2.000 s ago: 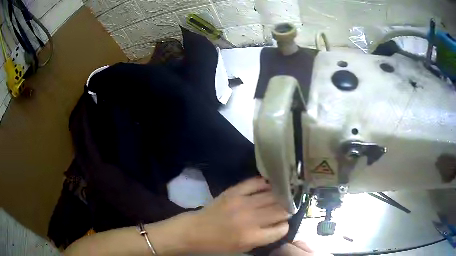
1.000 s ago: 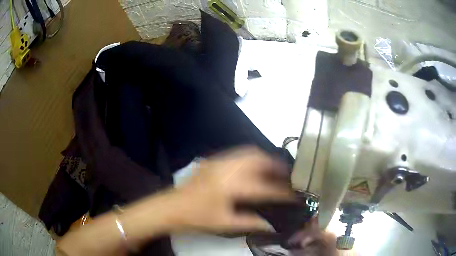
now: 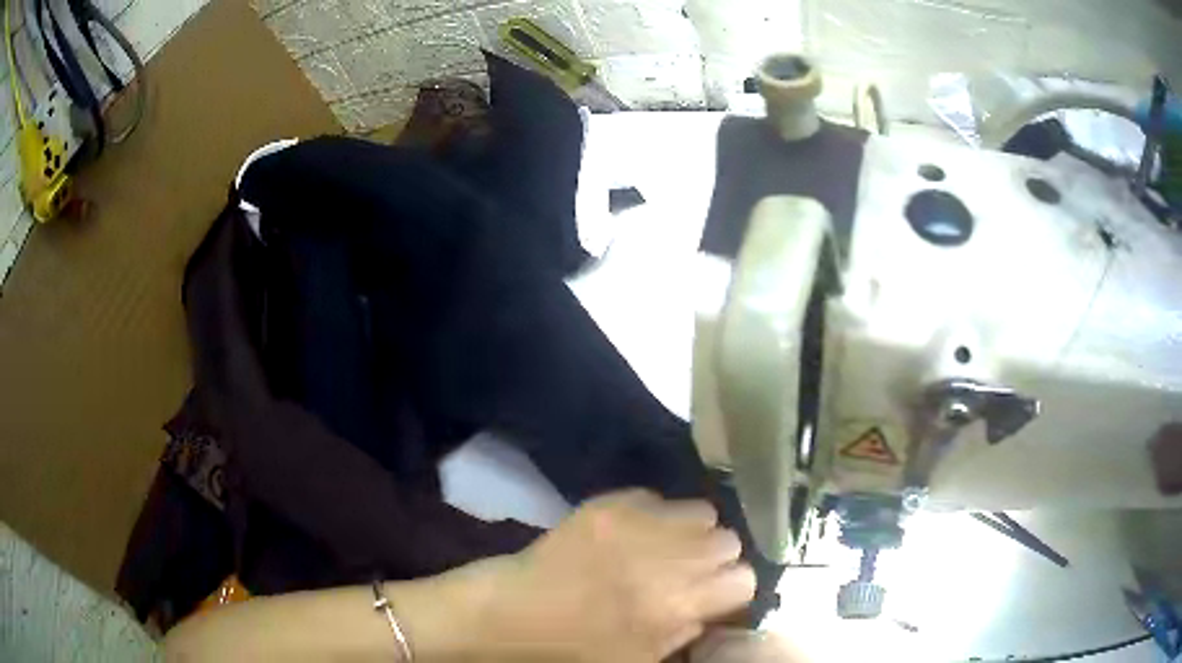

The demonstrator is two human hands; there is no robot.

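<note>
The dark garment (image 3: 441, 324) lies in folds left of the cream-white sewing machine (image 3: 1037, 324), black cloth over plum-brown cloth (image 3: 285, 453). A narrow dark end of it runs to the needle area under the machine head. My left hand (image 3: 635, 570) is on this end just left of the needle, fingers bent and gripping the cloth. Only a small, overexposed part of my right hand (image 3: 741, 648) shows at the bottom edge, by the cloth; its fingers cannot be made out. Brown patterned trim (image 3: 195, 466) shows at the garment's left.
A brown cardboard guard (image 3: 91, 350) stands at left, with a yellow plug (image 3: 42, 175) and cables above. A yellow-green tool (image 3: 544, 52) lies by the brick-patterned wall. A black scrap (image 3: 626, 198), a thin dark tool (image 3: 1024, 539) and blue-handled snips (image 3: 1156, 615) lie on the white table.
Since one second ago my left hand has moved from a blurred sweep over the cloth back down beside the needle. The dark end now lies straighter toward the needle. The view has also shifted.
</note>
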